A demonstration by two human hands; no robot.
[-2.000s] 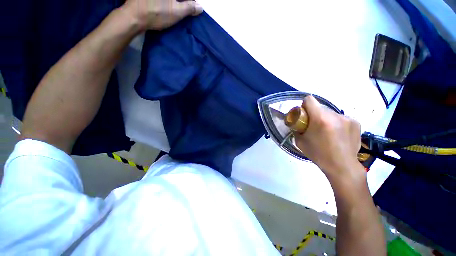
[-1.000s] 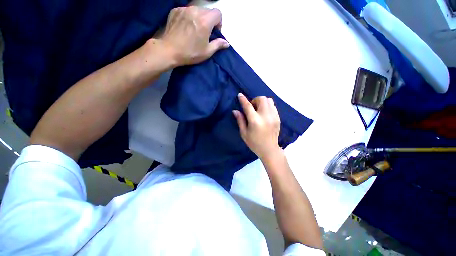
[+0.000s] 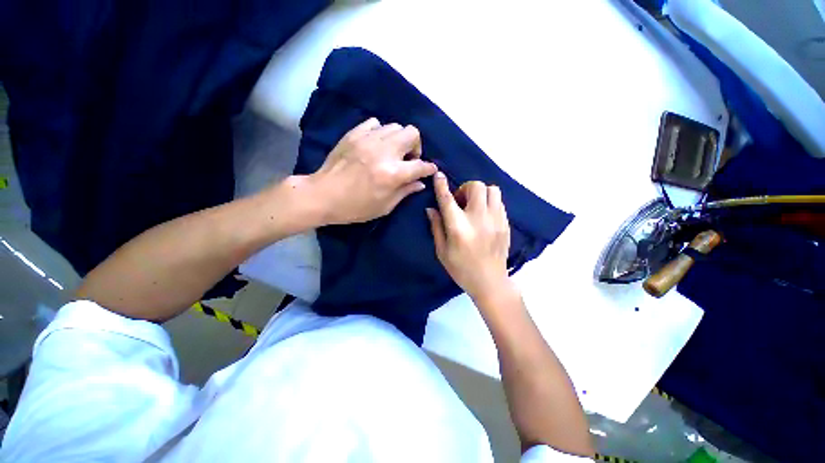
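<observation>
Navy trousers (image 3: 380,271) lie on the white ironing table in front of me, their lower part hanging over the near edge. The slightly curved waistband (image 3: 452,136) runs from upper left to lower right. My left hand (image 3: 375,172) is on the cloth below the waistband, its fingers bent and pinching the cloth. My right hand (image 3: 472,226) is beside it, index finger extended on the cloth, the other fingers curled. The fingertips of both hands nearly meet. Whether the right fingers grip cloth is unclear. The steam iron (image 3: 638,244) lies on the table at right, handle (image 3: 683,264) free.
A dark iron rest (image 3: 687,152) is on the table behind the iron. The hose (image 3: 769,200) runs off right. A white sleeve board (image 3: 755,68) is at upper right. Navy garments hang at left (image 3: 118,118) and right (image 3: 751,335). The ironing table (image 3: 561,99) has a white cover.
My right hand let go of the iron and moved onto the cloth. My left hand left the waistband's upper end and came down beside the right. The cloth's upper end now lies flatter.
</observation>
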